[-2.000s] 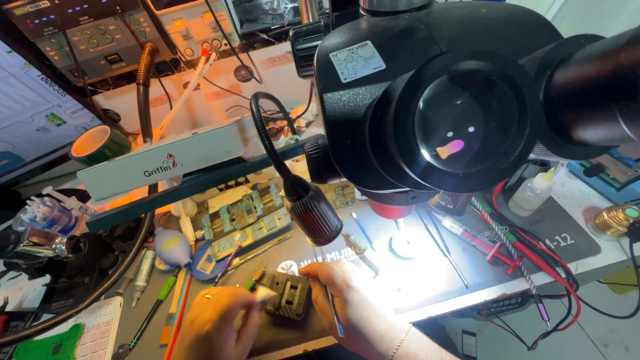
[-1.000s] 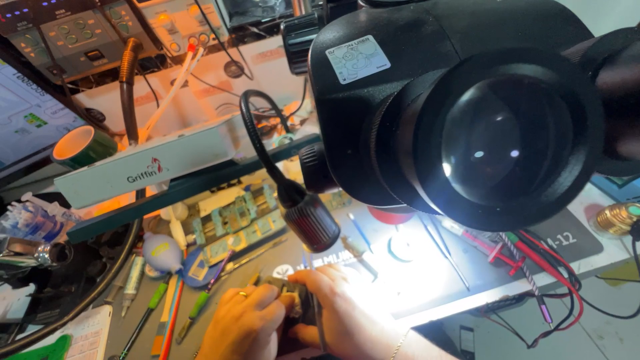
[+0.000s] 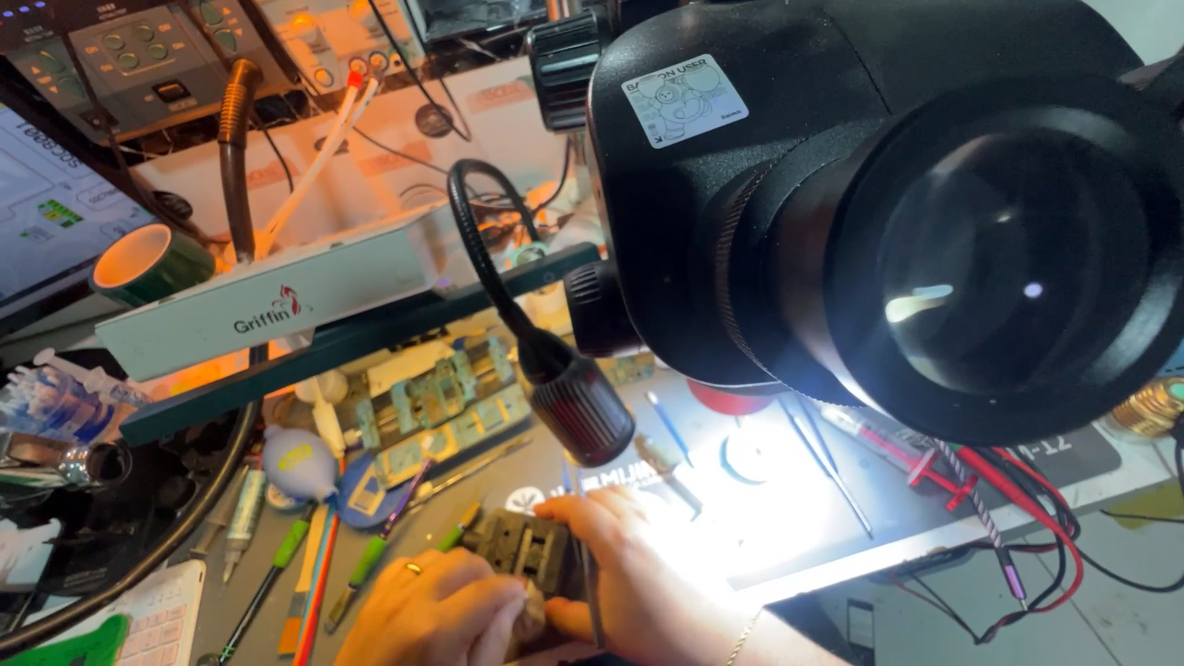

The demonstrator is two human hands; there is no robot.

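Low in the head view, my right hand (image 3: 638, 564) grips the right side of a small dark metal fixture block (image 3: 523, 546), and a thin metal tool like tweezers (image 3: 587, 573) lies between its fingers. My left hand (image 3: 439, 610), with a ring on one finger, has its fingers curled at the block's near left edge, pinching a small brownish piece (image 3: 532, 615) that is partly hidden. Just beyond the block, a green-handled tool (image 3: 458, 529) rests on the grey work mat (image 3: 444, 495). Bright light falls on the mat to the right of my right hand.
A black microscope (image 3: 740, 185) fills the upper right, and a gooseneck lamp (image 3: 578, 407) hangs above the hands. Left of them lie a blue air blower (image 3: 301, 462), brushes, a syringe (image 3: 245, 523) and board holders (image 3: 444, 407). Test leads (image 3: 1036, 499) and a red syringe (image 3: 888, 444) lie right.
Two seconds ago my left hand held a small pale piece over the block, whose top was in sight. One second ago both hands covered the block; its top shows again now.
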